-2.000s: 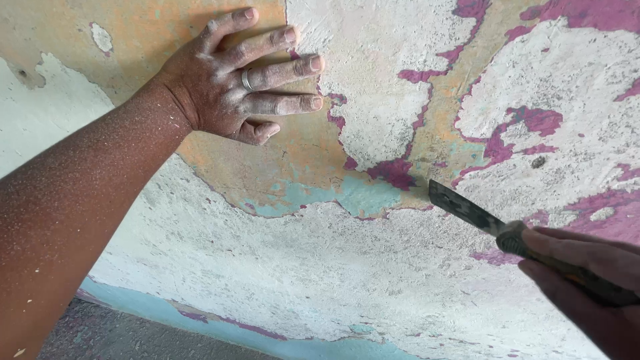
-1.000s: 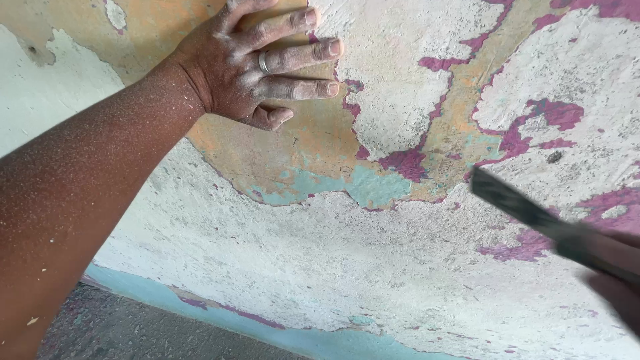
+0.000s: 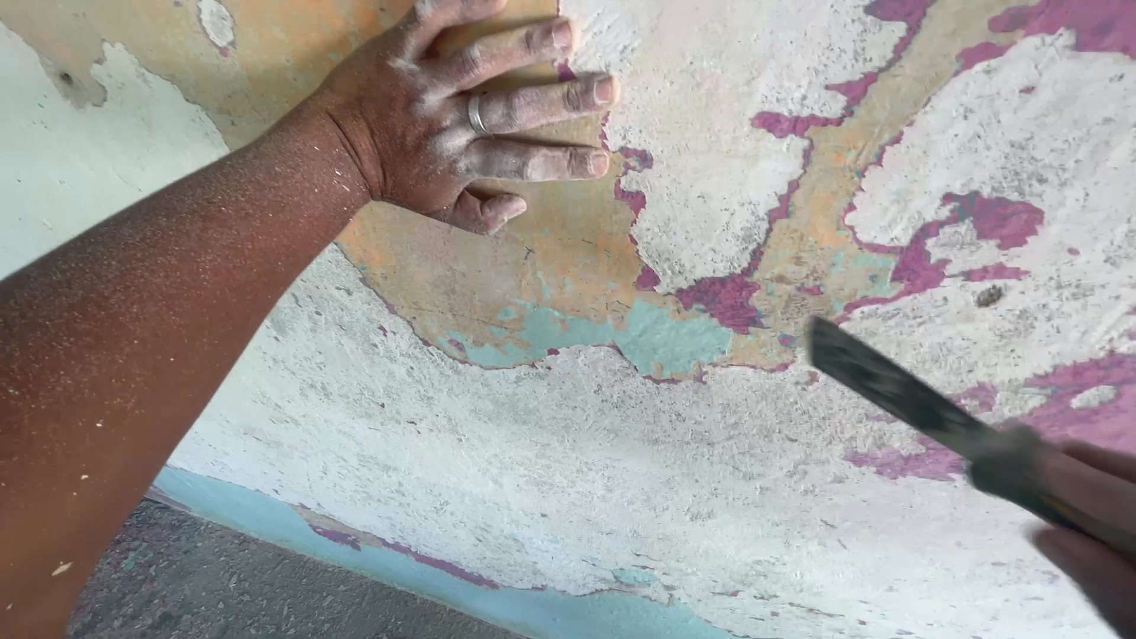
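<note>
My left hand [image 3: 444, 115], dusty and with a ring on one finger, lies flat against the wall [image 3: 532, 444] at the upper left, fingers spread and holding nothing. The wall carries peeling layers of orange-tan, turquoise and magenta paint around bare whitish plaster. At the lower right my right hand [image 3: 1092, 515] is closed around the dark handle of a scraper [image 3: 896, 390], slightly blurred and partly cut off by the frame. Its dark flat blade points up and left, its tip beside the lower edge of the tan paint. Whether the blade touches the wall, I cannot tell.
Along the wall's foot runs a light blue painted band [image 3: 231, 510] with magenta patches. Below it, at the lower left, is a rough grey floor [image 3: 266, 577] with small paint chips. A small dark pit [image 3: 990, 295] marks the plaster at the right.
My right hand and the scraper have shifted a little against the wall between frames. My left hand stays pressed on the same patch of wall.
</note>
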